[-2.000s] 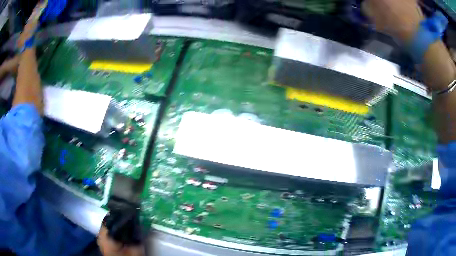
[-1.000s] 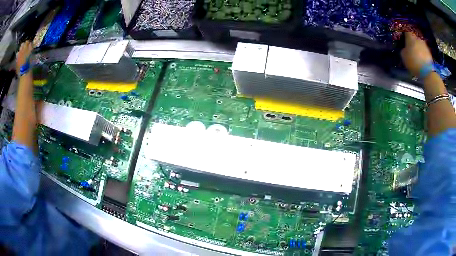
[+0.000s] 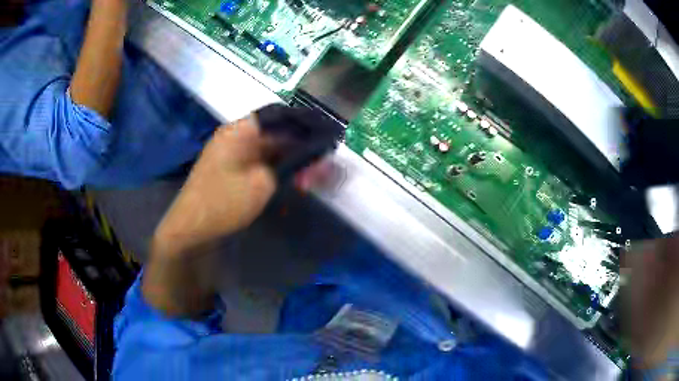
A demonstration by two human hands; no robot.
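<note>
My left hand (image 3: 216,186), with black covers on its fingers, is blurred over the silver rail (image 3: 417,231) at the front edge of the boards. Its fingertips are bunched near the gap between two green circuit boards (image 3: 402,126); whether they hold anything cannot be seen. My right hand (image 3: 654,290) appears cut off and blurred at the right edge, with black on its fingers. A small white patch shows beside it; its grip cannot be told. A long white heatsink (image 3: 547,78) stands on the board, with blue discs (image 3: 551,225) nearer the front.
A coworker's bare forearm (image 3: 100,56) and blue sleeve (image 3: 45,111) are at upper left. A black-framed crate with a red panel (image 3: 76,301) stands low at left. My blue smock and a badge (image 3: 361,327) are at the bottom. Another board (image 3: 253,37) lies at the top.
The view has swung down and tilted, so the shelf bins are out of sight. My left hand, out of view one second ago, now shows at the rail. Black-covered fingers now show at the right edge.
</note>
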